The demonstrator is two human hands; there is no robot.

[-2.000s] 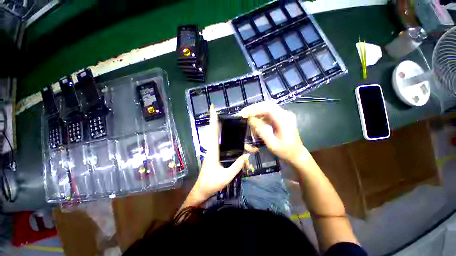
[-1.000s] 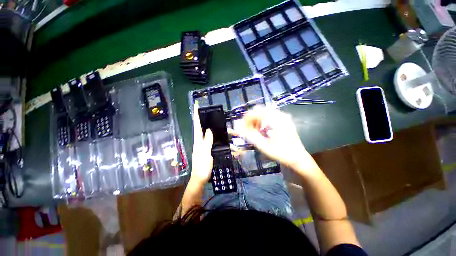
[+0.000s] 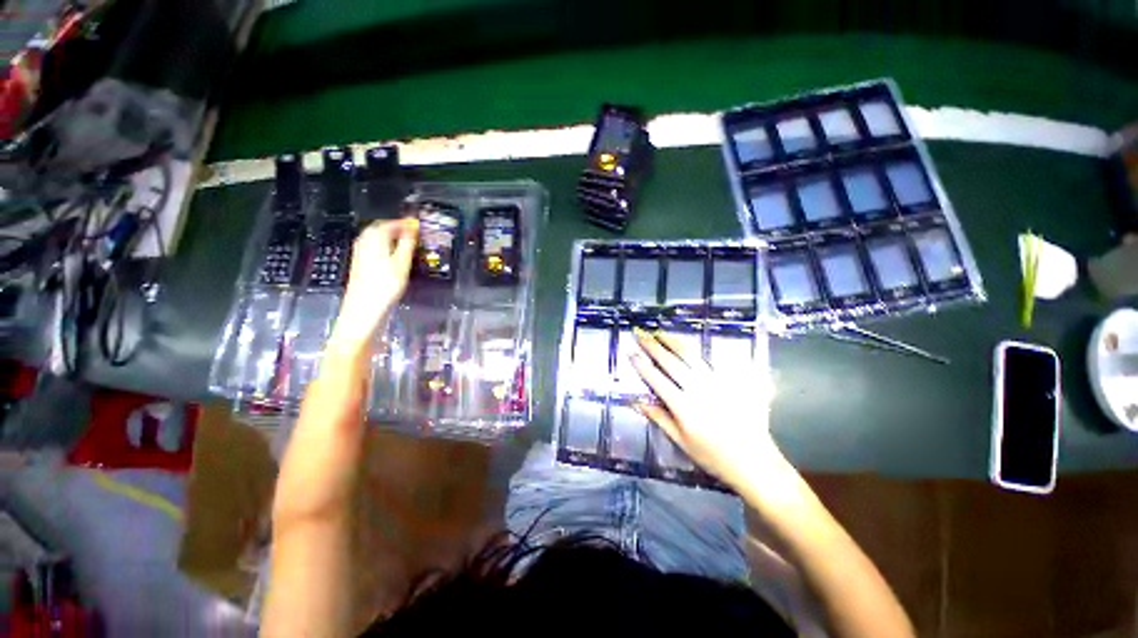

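My left hand [image 3: 378, 264] is over the clear phone tray [image 3: 537, 212], fingertips together between an open flip phone [image 3: 384, 187], whose keypad it hides, and a closed black phone [image 3: 437, 239]. I cannot tell whether it grips either. Another closed phone [image 3: 497, 246] lies to the right. Two more open phones, one here [image 3: 333, 256], lie to the left with white-marked keys showing. My right hand [image 3: 699, 396] is spread low over the near lens tray [image 3: 661, 277], fingers apart, with nothing seen in it; it covers some pockets.
Stacked closed phones [image 3: 614, 168] stand behind the trays. A second lens tray [image 3: 849, 199] lies beyond at right, with tweezers [image 3: 889, 343] below it. A white-rimmed smartphone [image 3: 1026, 418], yellow strips [image 3: 1030, 277] and a white round object [image 3: 1114, 368] are at right. Cables [image 3: 119, 243] lie at far left.
The open phone held before is out of my hands. A second closed phone now lies in the tray. My left hand has moved left to it; my right hand has lowered. The view has swung left.
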